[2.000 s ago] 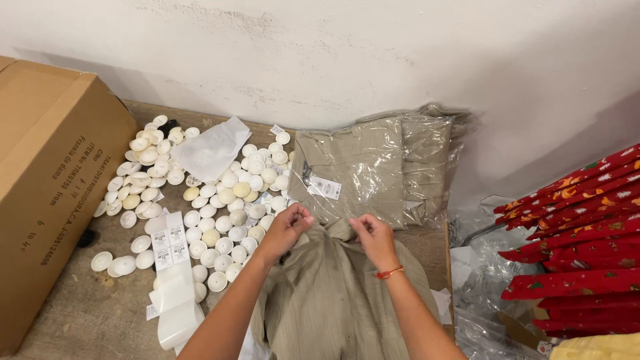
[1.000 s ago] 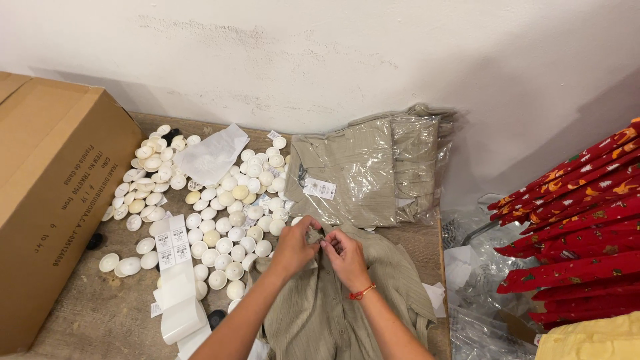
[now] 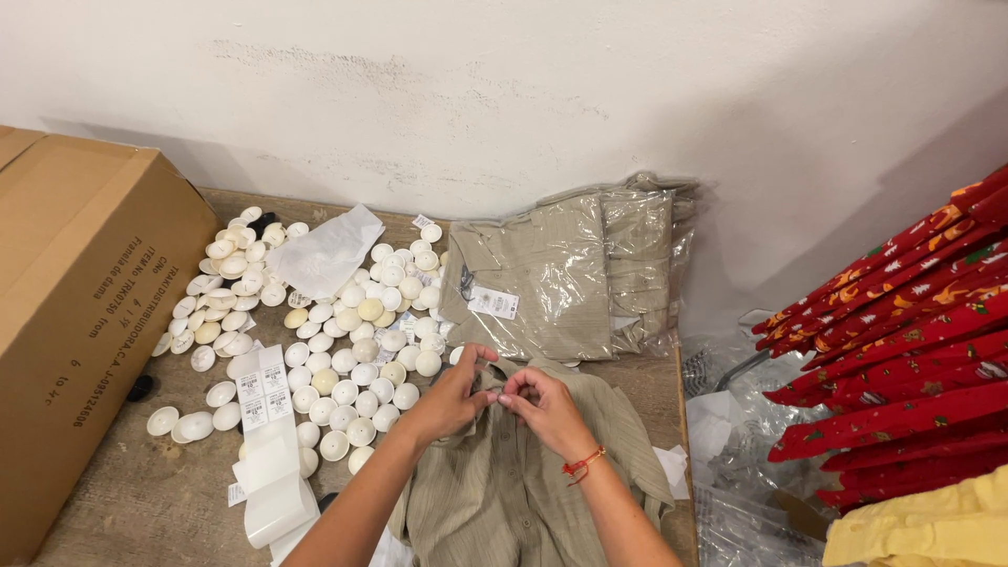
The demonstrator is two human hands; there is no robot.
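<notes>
An olive-beige button-front shirt (image 3: 504,496) lies spread at the table's front edge, its collar end away from me. At its neckline my left hand (image 3: 453,398) pinches the fabric between thumb and fingers. My right hand (image 3: 547,409), with a red string bracelet at the wrist, pinches the same spot, fingertips meeting the left thumb. What small part lies between the fingertips is too small to tell. Just beyond the hands, folded shirts of like fabric in clear plastic bags (image 3: 551,276) are stacked, the front one with a white hang tag (image 3: 493,302).
Many white and cream security tag discs (image 3: 366,374) cover the table's left part, with a strip of printed labels (image 3: 265,394) and white backing paper (image 3: 327,252). A cardboard box (image 3: 87,315) stands left. Red patterned garments (image 3: 906,378), yellow cloth (image 3: 929,520) and clear plastic wrap (image 3: 740,488) are at right.
My hands, apart at the shirt's top two seconds ago, have come together at its neckline. The shirt now shows its buttoned front and collar more plainly.
</notes>
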